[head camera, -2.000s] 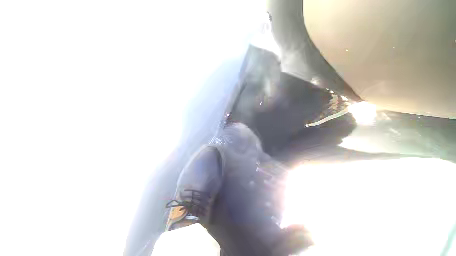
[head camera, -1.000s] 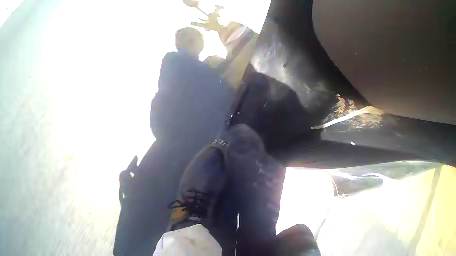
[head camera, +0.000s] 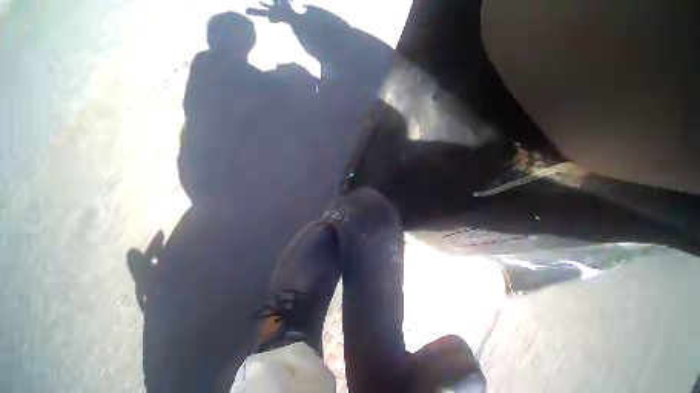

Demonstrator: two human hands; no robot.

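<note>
Neither of my hands is in the picture. Nearest in front of me, a dark lace-up shoe [head camera: 308, 261] rests on the footboard [head camera: 371, 261], toe up the picture, with an orange patch [head camera: 271, 325] beside its black laces. A pale trouser cuff [head camera: 288, 372] covers its heel at the bottom edge. A dark rounded object [head camera: 447, 364] shows at the bottom, right of the shoe; I cannot tell whether it is the other shoe. The black front panel [head camera: 453, 165] rises beyond, with a pale slanting strip [head camera: 522, 179] and a small orange-gold flaky patch [head camera: 526, 157].
A large smooth brownish curved body panel [head camera: 599, 84] fills the upper right. Sunlit pale ground [head camera: 84, 199] lies at the left. A dark shadow [head camera: 253, 146] of a rider's head, shoulders and arm falls across it. More pale ground shows at the lower right.
The glare has faded since the earlier frames. The rider's shadow has moved left and widened against the shoe. The yellow patch at the lower right is gone; grey ground shows there.
</note>
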